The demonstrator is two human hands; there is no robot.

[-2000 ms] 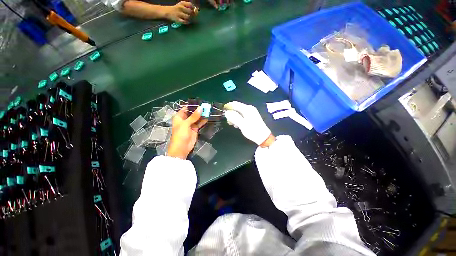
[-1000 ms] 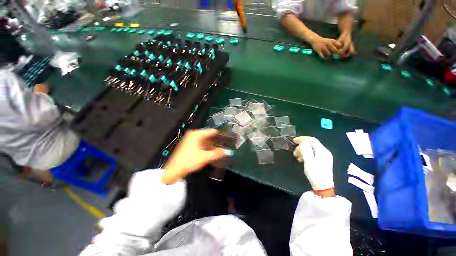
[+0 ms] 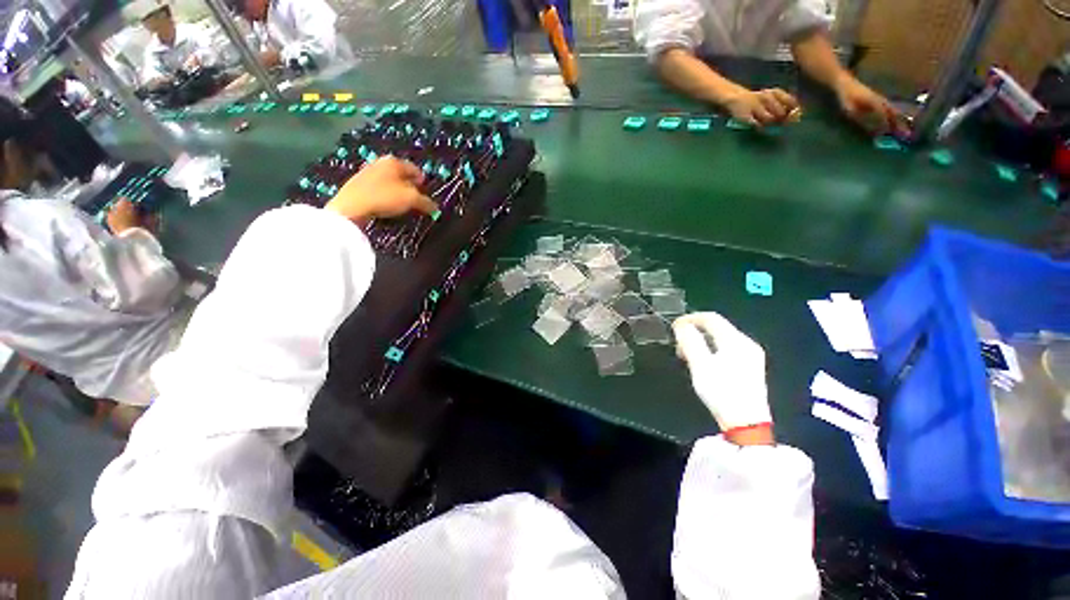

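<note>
My bare left hand [image 3: 387, 191] reaches over the loaded black foam tray [image 3: 352, 275], at the rows of clipped assemblies [image 3: 467, 174]. A bit of teal shows at its fingertips, but whether it grips that piece cannot be told. My right hand [image 3: 725, 366], in a white glove, rests at the right edge of a loose pile of clear plates [image 3: 601, 287] on the green bench. Its fingers are curled; whether they pinch a plate is unclear. A single teal part [image 3: 759, 283] lies on the bench beyond the right hand.
A blue plastic bin [image 3: 927, 387] stands at the right, with white paper strips [image 3: 847, 404] beside it. Teal parts [image 3: 669, 123] line the far side. Another person's hands [image 3: 769, 108] work across the bench. A person in white sits at the left. Loose clips lie low at right.
My left hand has moved from the clear plates, where it held a dark clip with teal, left and forward onto the tray. My right hand left that piece earlier and now stays by the plates.
</note>
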